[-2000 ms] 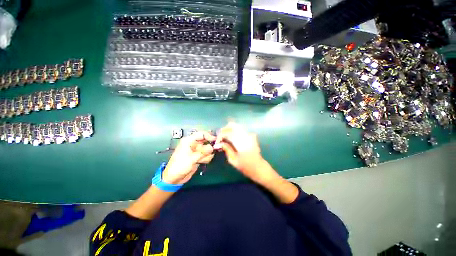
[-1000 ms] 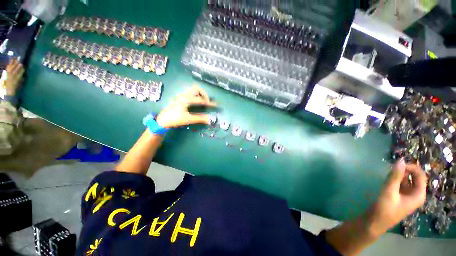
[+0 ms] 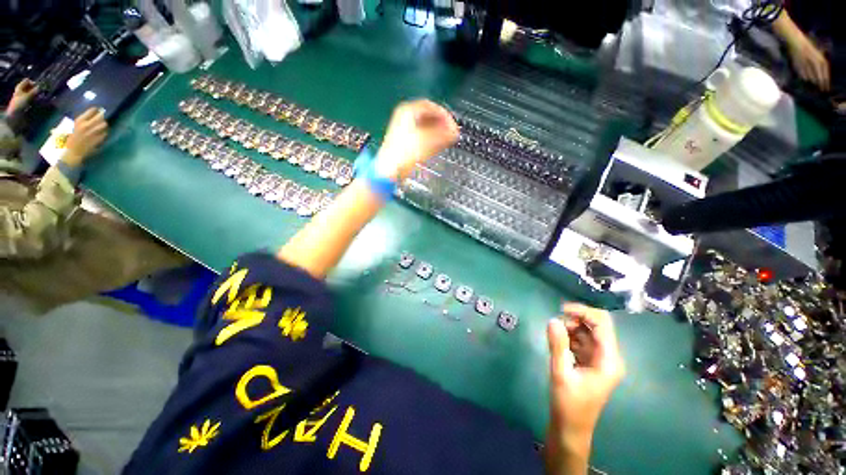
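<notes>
Several small square grey-black wired units lie in a slanting row on the green mat, with thin leads on the side towards me. My left hand, with a blue wristband, is raised over the left edge of the clear blister trays. Its fingers are curled, and their tips are hidden. My right hand is to the right of the row, thumb and fingers curled towards each other. A dark patch shows between them; I cannot tell whether it is a part or shadow. Dark parts fill the far tray rows.
Three rows of boards lie at the left. A white screw feeder, a black screwdriver and a heap of modules are at the right. A white bottle stands behind. Other people's hands show at far left and top right.
The view has swung left. My left hand has left the row of units and moved up to the trays. My right hand has come from the module heap towards the row.
</notes>
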